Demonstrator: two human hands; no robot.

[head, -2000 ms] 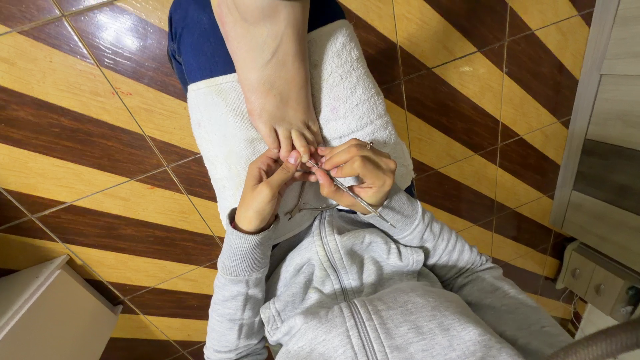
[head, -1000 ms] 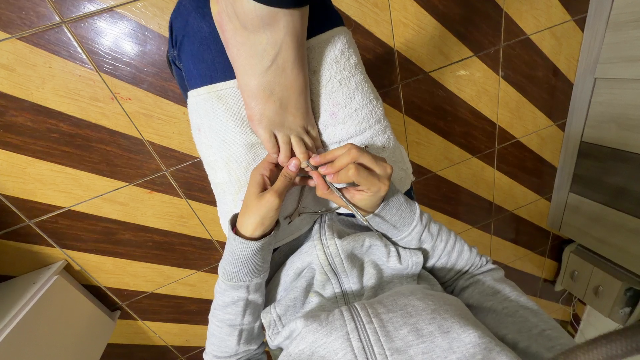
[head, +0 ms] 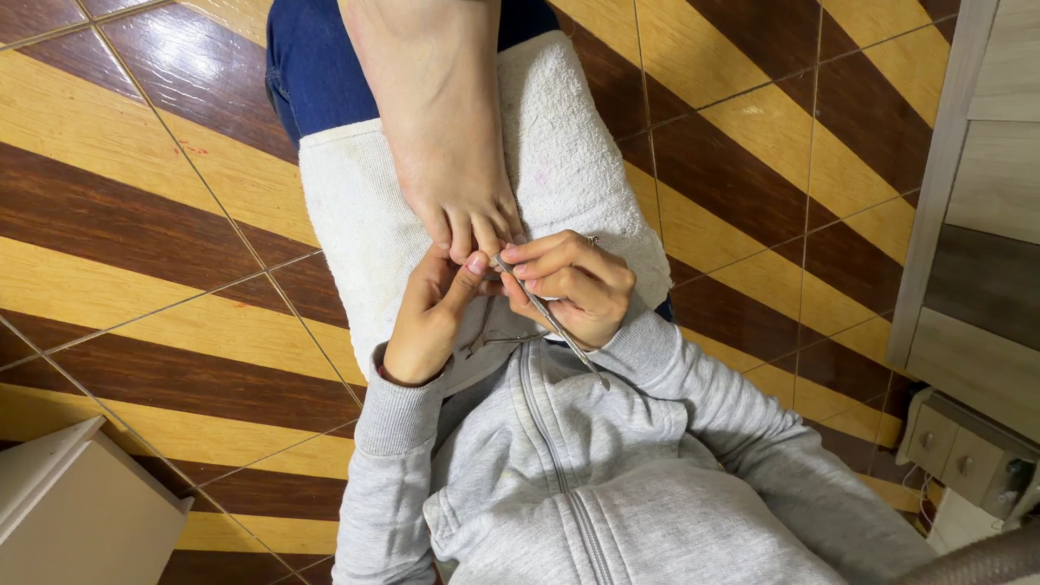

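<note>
Another person's bare foot (head: 447,138) rests on a white towel (head: 569,154) laid over my lap. My right hand (head: 573,284) grips a thin metal cuticle pusher (head: 556,325) like a pen, one end at the toes and the other pointing down toward my jacket zipper. With thumb and fingers, my left hand (head: 439,305) holds the toes from below. Metal nippers (head: 487,337) appear to lie on the towel between my wrists; they are partly hidden. The tool's tip at the nail is too small to make out.
Striped brown and yellow floor tiles (head: 146,252) surround my legs. A pale cabinet corner (head: 89,504) stands at the lower left. Wood-look panels (head: 975,268) line the right side, with a small drawer unit (head: 959,455) and white cables (head: 925,491) below.
The metal tool in my right hand has changed its angle a little, its free end swinging. Both hands have stayed at the toes.
</note>
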